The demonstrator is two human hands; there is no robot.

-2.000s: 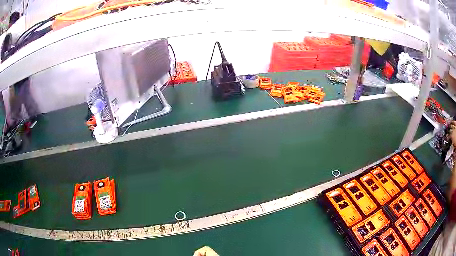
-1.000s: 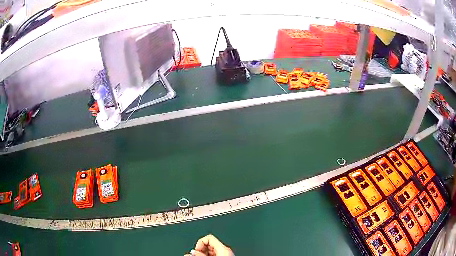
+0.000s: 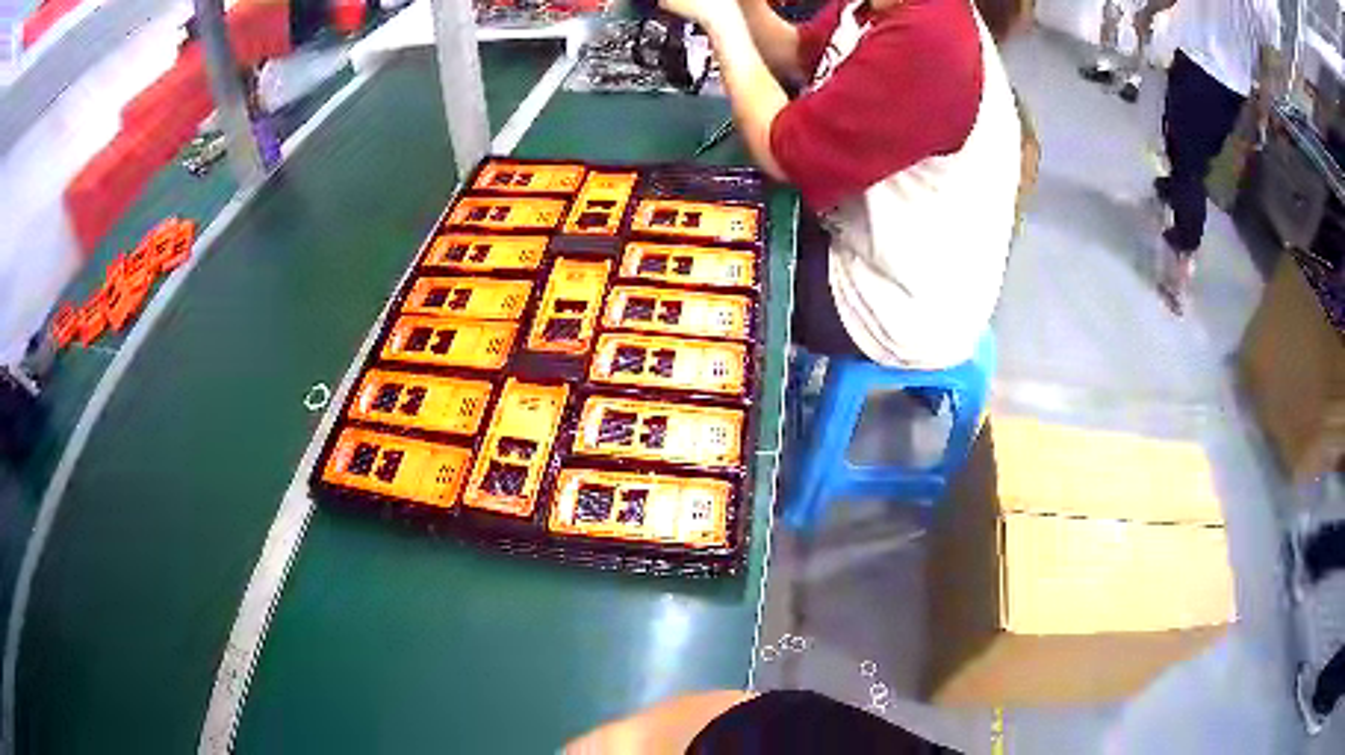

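Observation:
A large black tray (image 3: 649,559) lies on the green work surface, with rows of orange instrument housings (image 3: 649,431) in its compartments. Most housings lie lengthwise across the tray; a few in the middle column are turned crosswise. Each shows dark openings. At the bottom edge, a bare part of an arm (image 3: 634,726) and a black sleeve (image 3: 811,726) show, cut off by the picture's edge. Neither of my hands is in view.
A seated person in a maroon-sleeved shirt (image 3: 885,126) is beyond the tray on a blue stool (image 3: 892,428). A cardboard box (image 3: 1106,546) stands at right. Loose orange parts (image 3: 126,280) lie at far left; another person (image 3: 1210,118) is at upper right.
The view has swung to the right. The tray now sits near the centre, and the orange piles at left are out of view. The hand at the bottom edge no longer shows.

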